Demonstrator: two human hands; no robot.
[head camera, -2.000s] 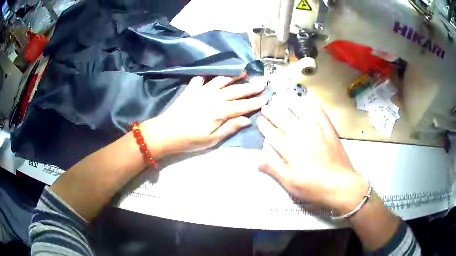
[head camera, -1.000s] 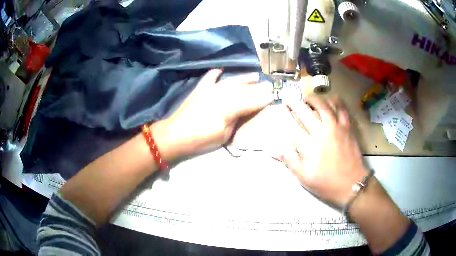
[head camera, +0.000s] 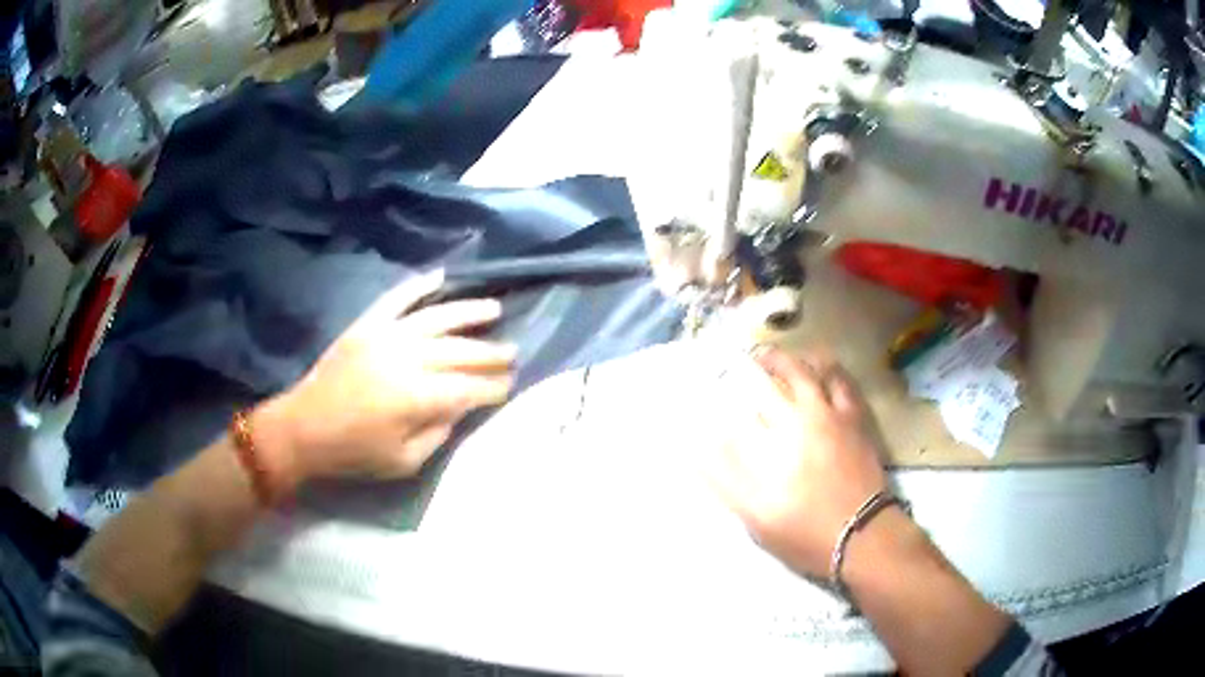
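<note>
Dark blue-grey cloth (head camera: 304, 251) lies creased on the table left of the needle, its right end reaching the presser foot (head camera: 696, 307). My left hand (head camera: 410, 377) lies on the cloth's front part, fingers a little apart and pointing right; whether it pinches the cloth is not clear. My right hand (head camera: 797, 456) rests just in front and to the right of the presser foot; its fingertips are washed out by glare, so whether they hold anything is hidden. A thin dark thread (head camera: 582, 401) trails from the cloth's front edge.
The cream sewing machine head marked HIKARI (head camera: 951, 172) stands at the right. A red cloth (head camera: 918, 275) and white paper labels (head camera: 975, 384) lie on its tan bed. A red object (head camera: 103, 199) is at the far left. The white table (head camera: 555, 569) has a ruler along its front edge.
My left hand has moved left, away from the needle, along the cloth. My right hand stays close to the foot. The view has tilted up, showing more of the machine and background.
</note>
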